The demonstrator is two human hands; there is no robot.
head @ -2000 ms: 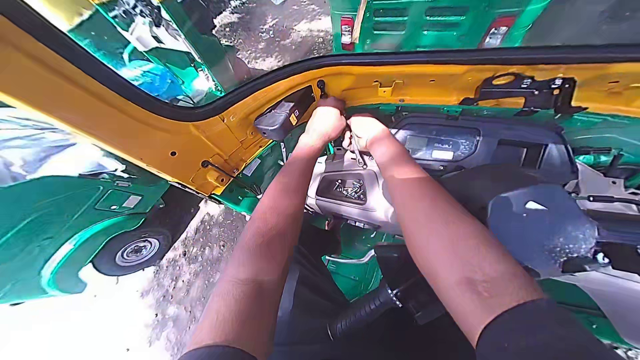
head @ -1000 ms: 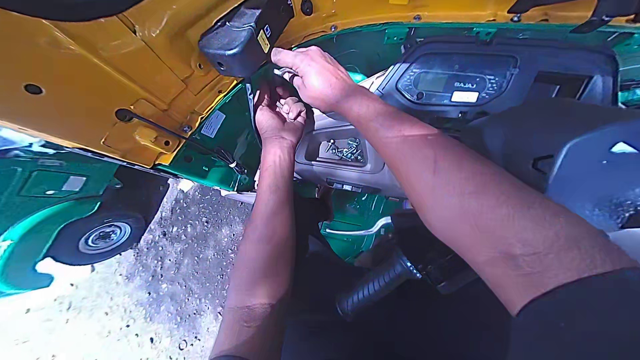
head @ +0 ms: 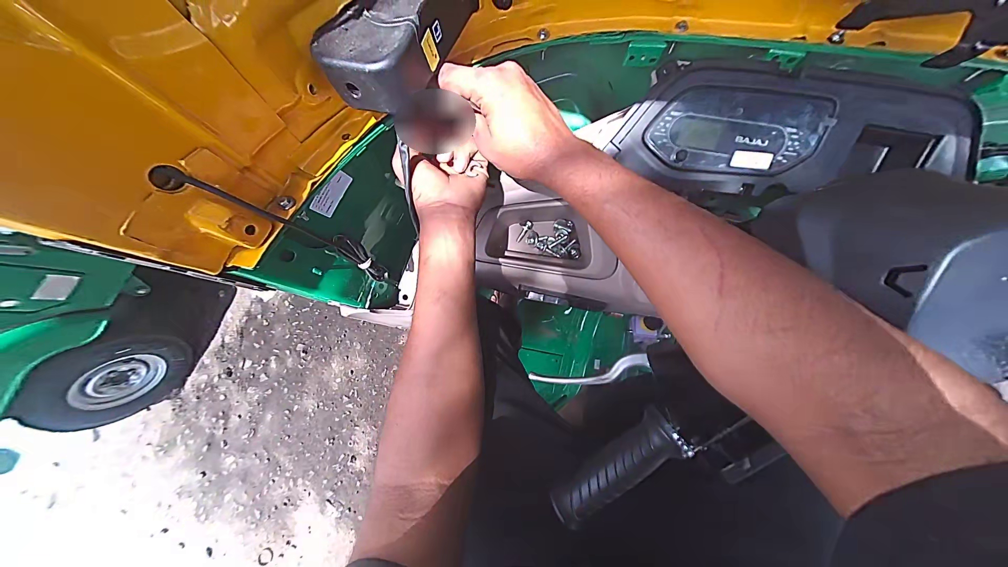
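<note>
Both my hands meet just beneath a black plastic housing (head: 370,59) fixed at the yellow roof frame. My left hand (head: 449,185) has its fingers curled beside a thin black cable (head: 405,169); a small pale or metallic piece shows by its fingers. My right hand (head: 516,118) is bent above it, fingertips close to the housing's lower corner. A blurred patch covers the fingertips, so what either hand grips is hidden. Below them, several loose screws and bolts (head: 555,239) lie in the recess of the grey dashboard tray (head: 492,236).
An instrument cluster (head: 740,130) sits to the right, with a handlebar grip (head: 622,468) and silver lever (head: 591,374) below. A coiled black wire (head: 354,252) hangs at the green panel (head: 346,201). Another green vehicle's wheel (head: 118,382) stands at the left above speckled ground.
The view has moved much closer since the first frame. Both hands stay together near the black housing; since one second ago they have shifted little.
</note>
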